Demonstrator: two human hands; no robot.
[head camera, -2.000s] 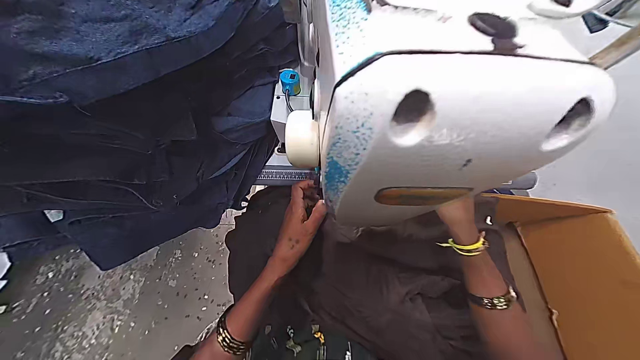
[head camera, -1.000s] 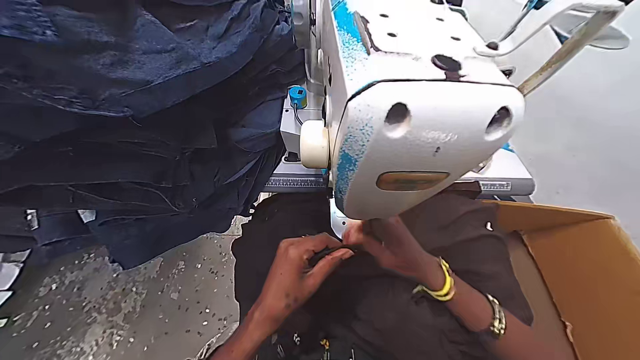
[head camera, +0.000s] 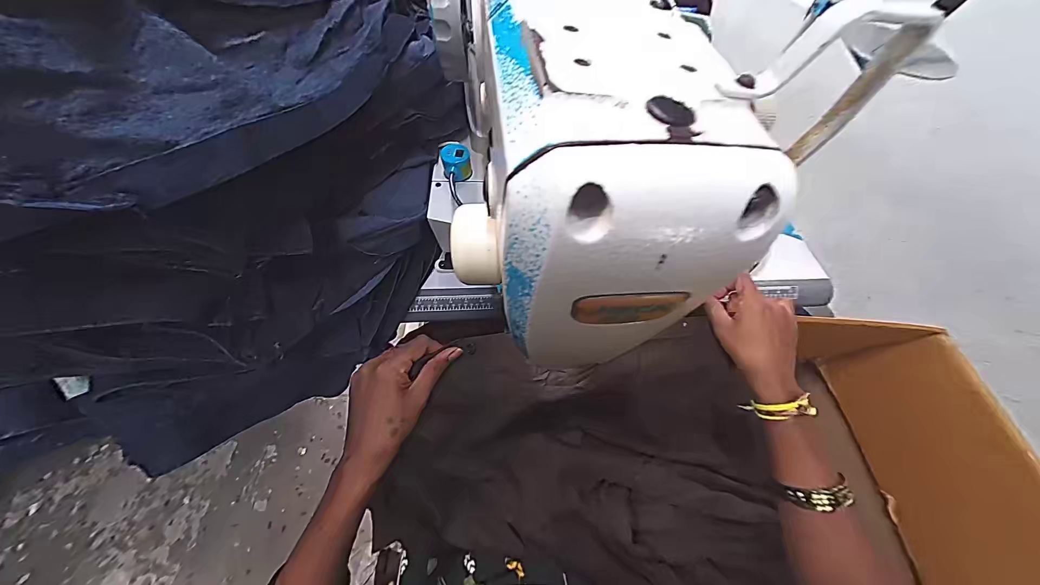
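A dark brown cloth (head camera: 585, 463) hangs in front of and below the white head of a sewing machine (head camera: 650, 219). My left hand (head camera: 398, 386) pinches the cloth's upper left edge between thumb and fingers, left of the machine head. Right of the head, my right hand (head camera: 751, 325) has its fingers bent at the cloth's upper right edge, close to the machine bed (head camera: 792, 276). The fingertips there are partly hidden by the head. The needle and presser foot are out of sight behind it.
Dark blue garments (head camera: 203, 284) are heaped at the left, beside the machine. A cardboard box (head camera: 926, 422) stands at the lower right, near my right forearm. A cream knob (head camera: 475, 244) and a blue-capped part (head camera: 456, 162) sit left of the head. Scraps litter the floor (head camera: 187, 520).
My hands, close together under the machine head a second ago, have moved apart, the left one to the left and the right one to the right. The cloth is now spread between them.
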